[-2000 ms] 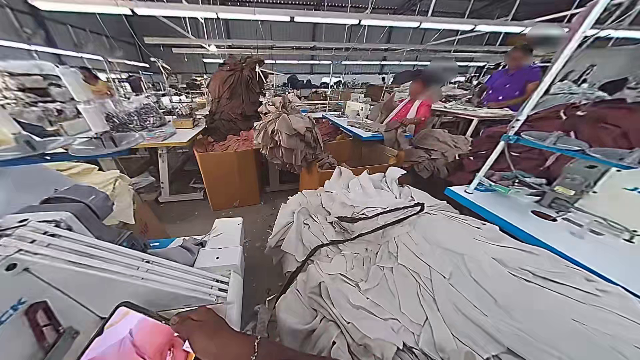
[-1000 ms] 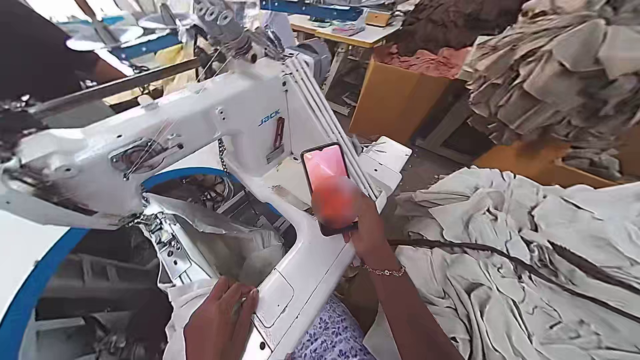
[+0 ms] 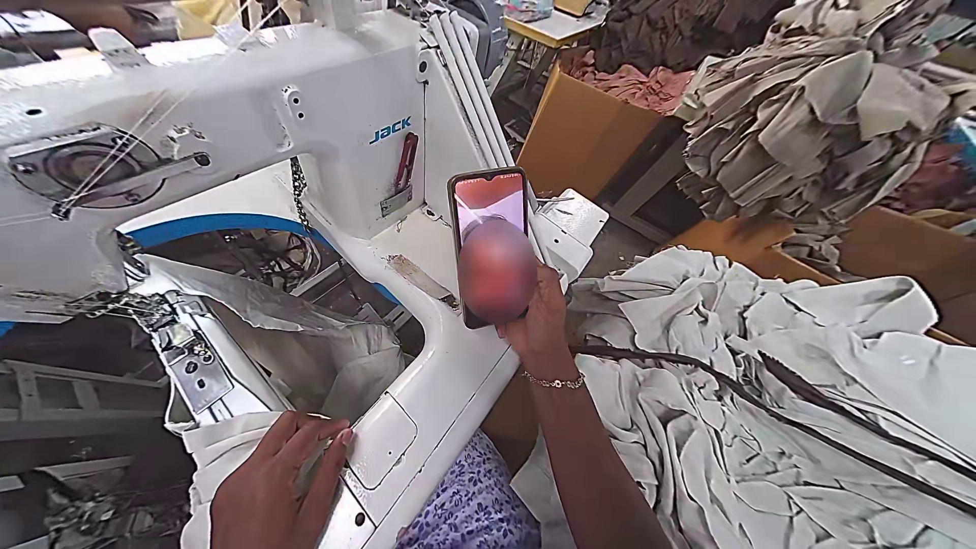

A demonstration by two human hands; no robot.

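My right hand (image 3: 540, 316) is closed around a smartphone (image 3: 492, 248), held upright with its lit screen facing me above the arm of a white Jack industrial sewing machine (image 3: 358, 175). A bracelet circles that wrist. My left hand (image 3: 282, 480) rests at the lower left on pale fabric (image 3: 210, 465), beside the lower arm of the machine. Whether its fingers grip the fabric is hard to tell. The fabric lies around the narrow bed near the needle area (image 3: 194, 366). Small red-handled snips (image 3: 406, 162) sit in a holder on the machine body.
A large heap of light grey cloth pieces (image 3: 724, 427), crossed by a dark cord (image 3: 686, 357), lies at my right. Behind it stand a cardboard box (image 3: 579, 130) of pinkish cloth and a tall stack of grey-brown cut pieces (image 3: 801, 114).
The view has swung from the workshop down to the machine. The phone, at the lower left edge two seconds ago, is now up over the machine arm. My left hand has stayed at the fabric since one second ago.
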